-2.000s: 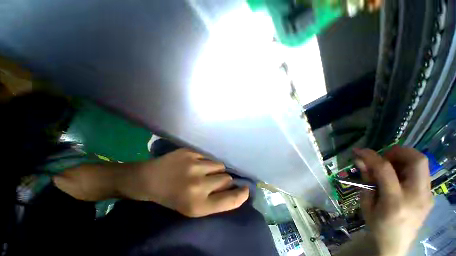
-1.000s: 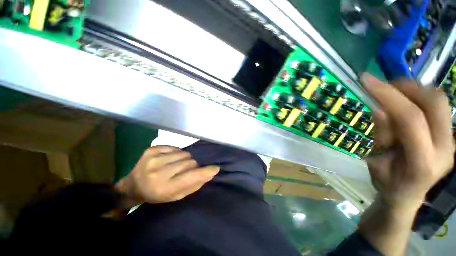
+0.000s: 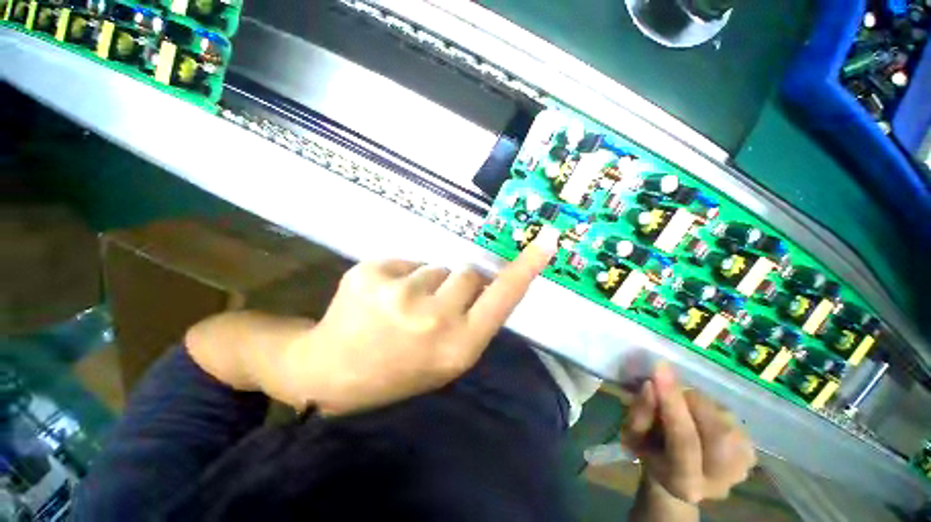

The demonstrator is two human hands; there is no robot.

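Note:
A green PCB panel (image 3: 653, 255) with two rows of repeated units, yellow-taped transformers and dark capacitors lies on the conveyor, right of centre. My left hand (image 3: 398, 321) reaches over the near rail. Its index finger is extended, with the fingertip at a component near the panel's left end; the other fingers are loosely curled and hold nothing visible. My right hand (image 3: 689, 438) is beside the rail's near edge, below the panel, with thumb and fingers close together. It is partly blurred, and whether it holds a tool cannot be told.
Another assembled panel (image 3: 133, 46) is at the upper left. The wide silver conveyor rail (image 3: 276, 209) runs diagonally, with a chain (image 3: 347, 173) inside it. A blue parts bin (image 3: 817, 92) and a round silver dish (image 3: 674, 20) stand on the far green bench. A cardboard box (image 3: 174, 285) is below.
The view has shifted and sharpened. My left hand has moved up from my lap onto the panel, index finger extended. My right hand has moved from the panel's right end to the rail's near side.

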